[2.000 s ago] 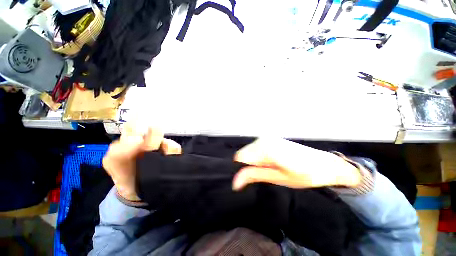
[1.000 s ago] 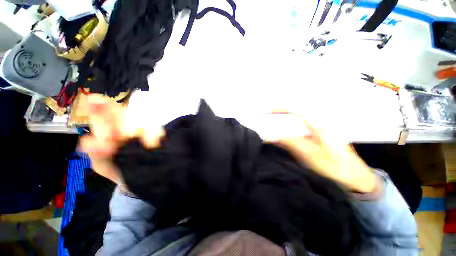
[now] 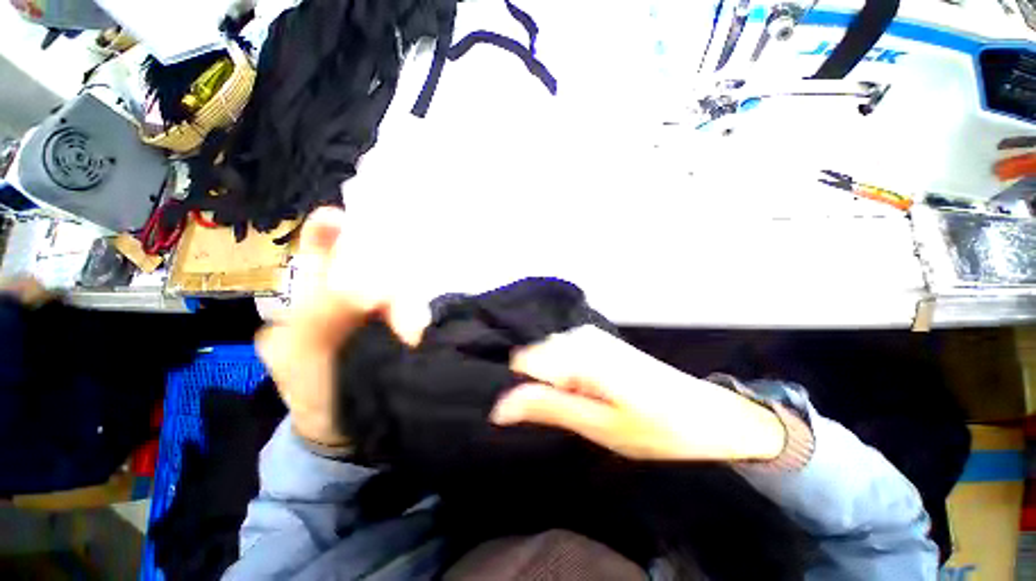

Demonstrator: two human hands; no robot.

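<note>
A black garment (image 3: 477, 420) lies bunched over my lap, with a fold standing up over the front edge of the white table (image 3: 636, 227). My left hand (image 3: 329, 329) is blurred and holds the garment's left end; its lower fingers are partly hidden by the cloth. My right hand (image 3: 602, 392) lies across the garment from the right, with thumb and fingers closed on a fold of the cloth.
Black strips (image 3: 329, 102) heap at the table's left, beside a basket (image 3: 216, 97) and a grey device (image 3: 85, 159). Orange-handled snips (image 3: 869, 190) lie below the sewing machine (image 3: 932, 80). A clear pack (image 3: 994, 247) is at right, a blue crate (image 3: 188, 397) at lower left.
My right hand has moved left and down onto the cloth, and its fingers have closed on it. My left hand has moved right. The garment is bunched closer to my lap.
</note>
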